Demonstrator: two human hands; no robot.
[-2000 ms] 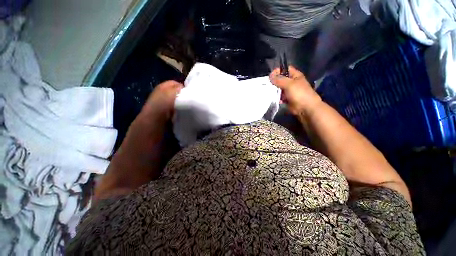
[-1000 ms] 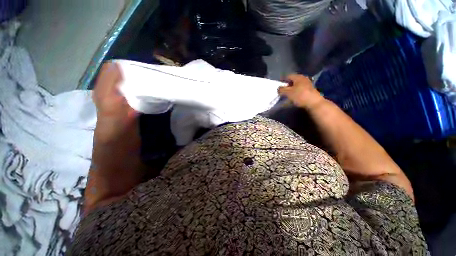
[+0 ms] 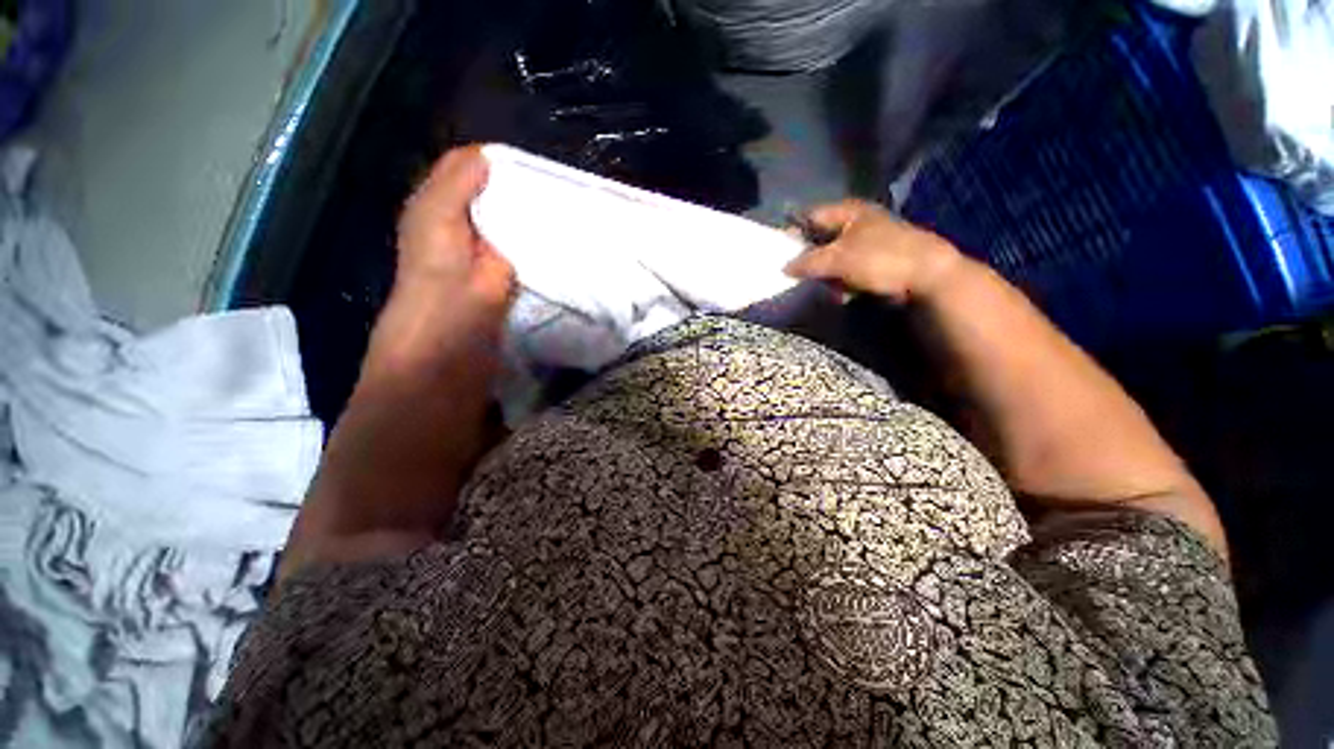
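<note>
A bright white knit piece point(image 3: 622, 234), perhaps a sock, is stretched between my two hands above the lap. My left hand point(image 3: 461, 242) grips its left end, with the thumb on the near side. My right hand point(image 3: 863, 252) pinches its right end between the fingertips. A small dark tip, perhaps of the snips point(image 3: 800, 224), shows at the right fingers; the rest of it is hidden in the hand. A looser, greyer part of the cloth hangs below the left hand, against the patterned garment.
A layered pile of white-grey pieces point(image 3: 190, 410) lies at left, by a pale table point(image 3: 161, 132) with a blue-green edge. Shiny black plastic point(image 3: 615, 103) lies beyond the hands, a silver-grey sack point(image 3: 783, 27) at top, a blue crate point(image 3: 1083, 190) at right with white cloth above.
My left hand first moved out left, stretching the white piece wide, then came back inward. My right hand stays near its place. The dark blades seen upright earlier now barely show.
</note>
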